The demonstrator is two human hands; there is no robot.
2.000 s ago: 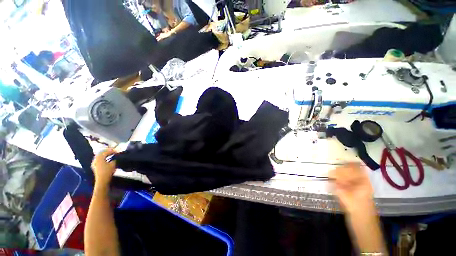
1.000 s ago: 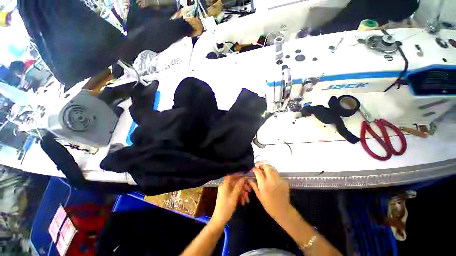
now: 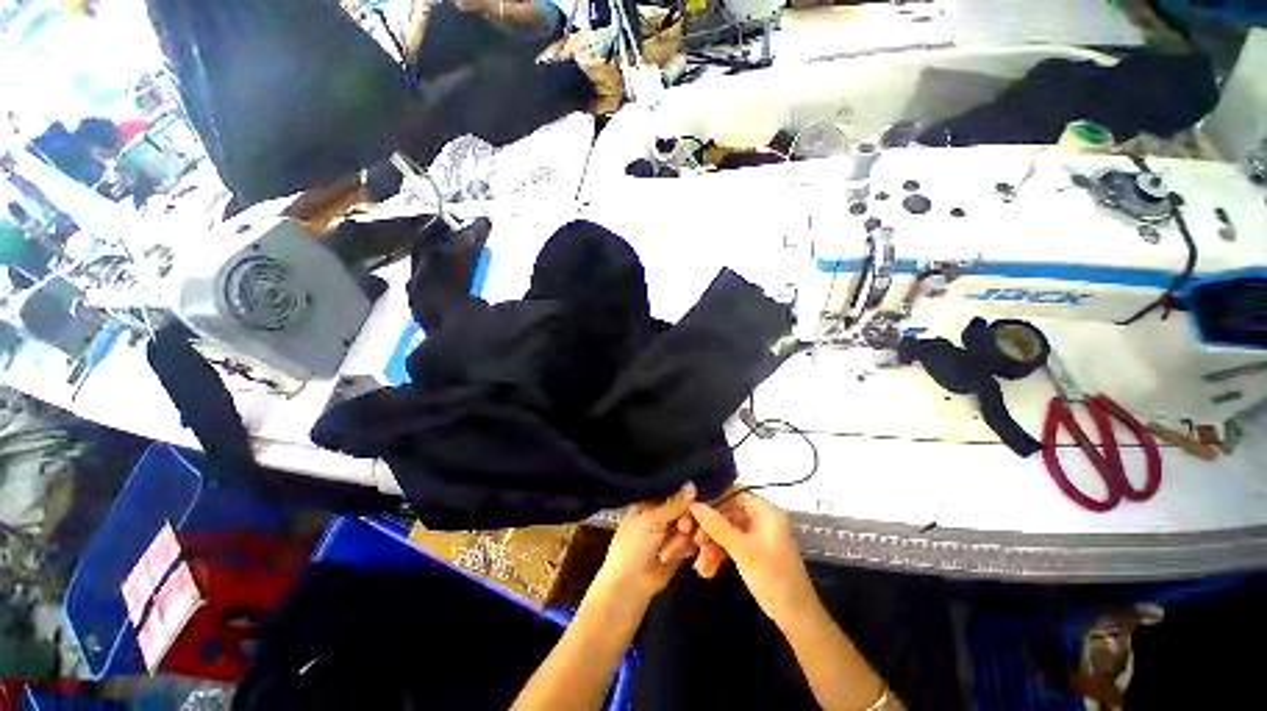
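A black garment (image 3: 556,389) lies heaped on the white table left of the needle area. My left hand (image 3: 653,535) and my right hand (image 3: 743,535) meet at its lower right edge, by the table's front edge. My left fingertips are on the garment's edge. My right fingertips are pinched beside them, and what they pinch is too small to tell. A thin black drawcord (image 3: 813,458) curves in a loop on the table just above my right hand.
The white sewing machine (image 3: 1028,236) stands at the right. Black tape (image 3: 998,403) runs from a tape roll (image 3: 1023,345). Red-handled scissors (image 3: 1102,452) and a thin brownish tool (image 3: 1184,439) lie right of it. A grey machine part (image 3: 271,295) stands left. Blue crates (image 3: 139,486) are below.
My hands were apart two seconds ago, the left at the garment's far left; they came together at its lower right edge and remain there. The cord loop now shows more clearly.
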